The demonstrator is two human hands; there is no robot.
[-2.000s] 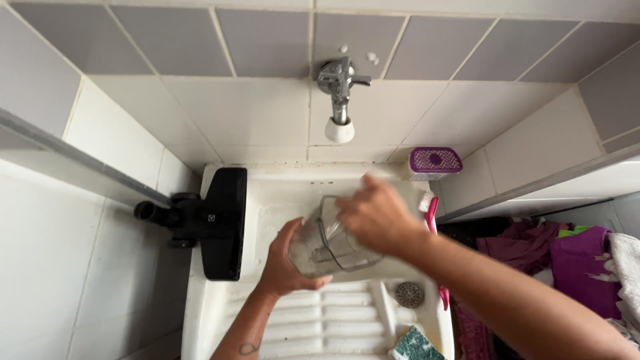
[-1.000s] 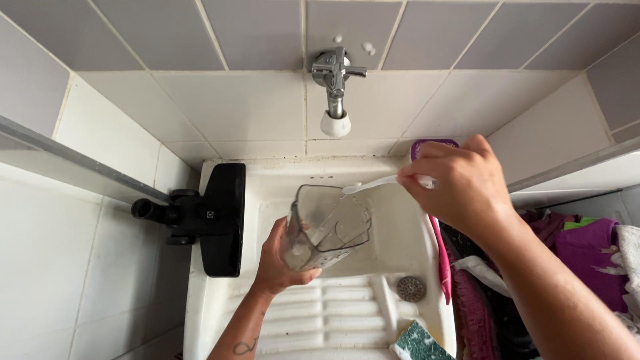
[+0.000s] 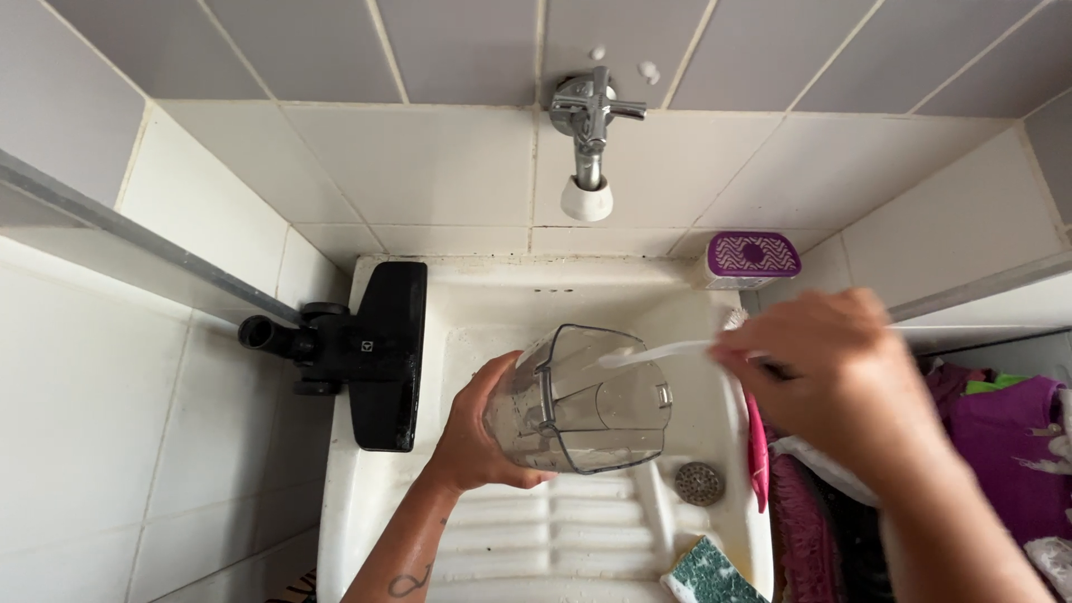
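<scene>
My left hand (image 3: 486, 431) grips a clear plastic container (image 3: 620, 410), tilted with its open end to the right, over the white laundry sink (image 3: 335, 536). Between thumb and fingers my right hand (image 3: 812, 377), slightly blurred, holds a thin white handled tool (image 3: 662, 352); its end is at the container's mouth, and its exact kind cannot be told. Above them a chrome tap (image 3: 590, 126) with a white nozzle juts from the tiled wall. Below the right hand, a green scouring sponge (image 3: 712, 574) with suds lies on the sink's ribbed part, near a round metal drain strainer (image 3: 700, 483).
A black vacuum cleaner floor head (image 3: 389, 356) rests on the sink's left rim. At the back right corner stands a tub with a purple lid (image 3: 754, 254). A pink handled item (image 3: 756, 452) lies along the right rim, beside piled cloths (image 3: 1005, 452).
Two seconds ago my right hand was at the container's mouth; it then moved right, drawing the white tool into view. The container remains in my left hand.
</scene>
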